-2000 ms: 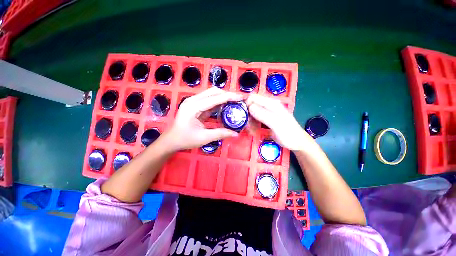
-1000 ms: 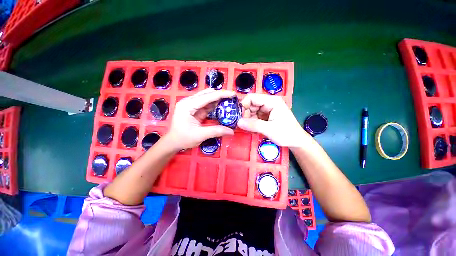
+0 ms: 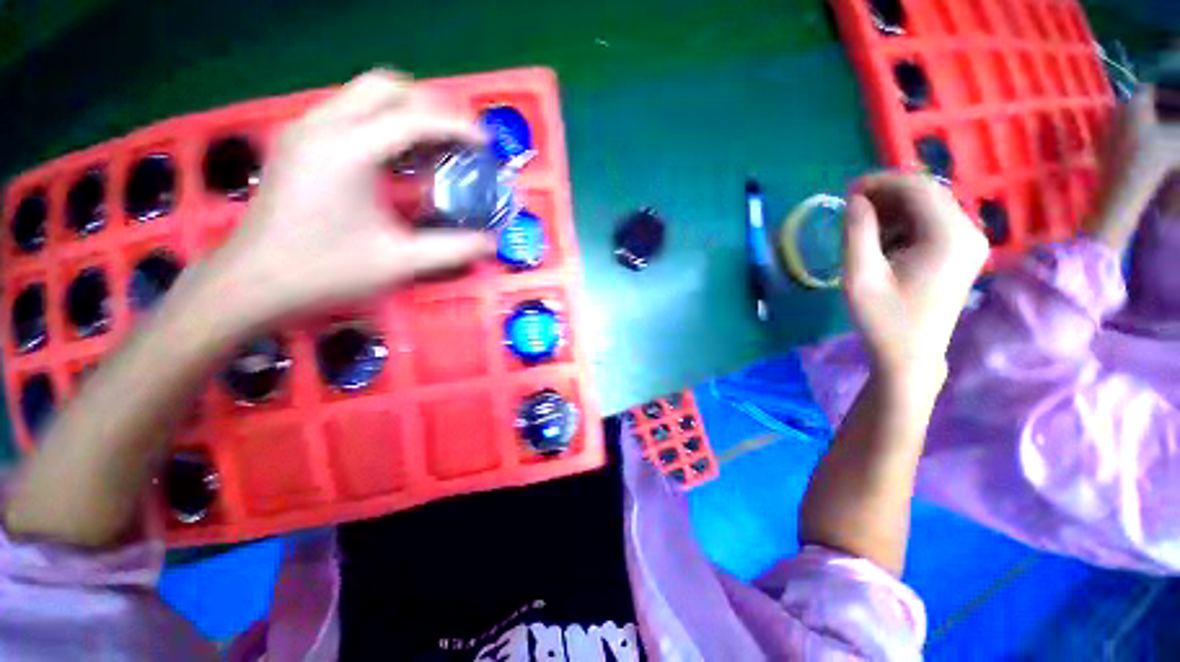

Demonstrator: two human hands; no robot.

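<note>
My left hand (image 3: 330,201), blurred, holds a round watch head (image 3: 469,185) above the red component tray (image 3: 447,437); its face is pale and glinting. My right hand (image 3: 914,252) has curled fingers at the right edge of the masking tape roll (image 3: 813,241); whether it grips the roll or anything else is hidden. The tray holds many watch heads, mostly black. Its right column has several with blue-lit faces, such as one watch head (image 3: 532,331), and a greyish one (image 3: 546,423) at the bottom.
A black watch head (image 3: 638,239) and a blue pen (image 3: 757,250) lie on the green mat (image 3: 686,117). Another red tray (image 3: 1022,123) stands at upper right, with a neighbour's hand (image 3: 1132,162) beside it. A lower red tray (image 3: 673,440) shows below the bench edge.
The view has swung right. My right hand has left the watch head and moved right to the tape roll. My left hand still holds the watch head. A neighbour's hand has come into view.
</note>
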